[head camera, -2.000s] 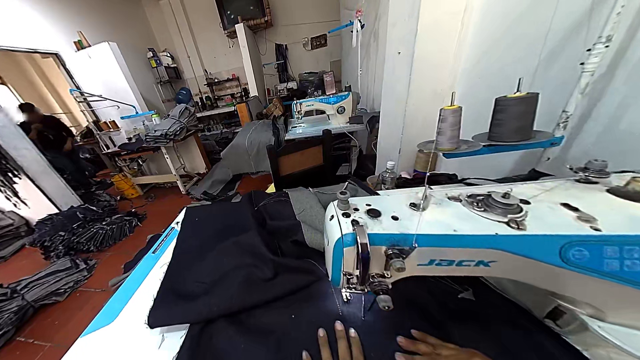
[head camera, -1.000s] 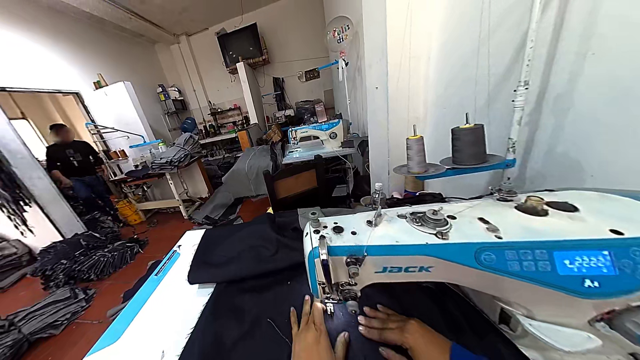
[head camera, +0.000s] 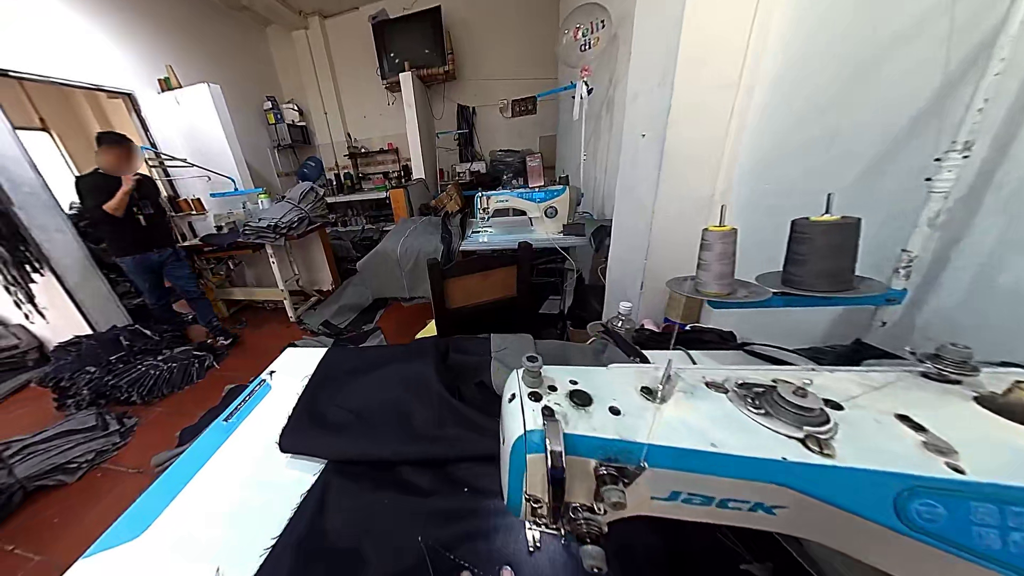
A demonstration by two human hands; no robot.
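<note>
Dark denim-like fabric lies folded over the white sewing table and runs under the head of a Jack sewing machine. A stitched line and a loose thread show on the cloth left of the presser foot. Only fingertips show at the bottom edge, on the fabric just below and left of the foot; which hand they belong to I cannot tell. The rest of both hands is out of view.
Two thread cones stand on a blue holder behind the machine. A wooden chair and a second sewing machine are ahead. Fabric piles lie on the floor at left. A person stands near the doorway.
Both hands lay on the fabric by the presser foot; now only fingertips remain at the bottom edge. The person at left has a hand raised near the face, lowered a second ago.
</note>
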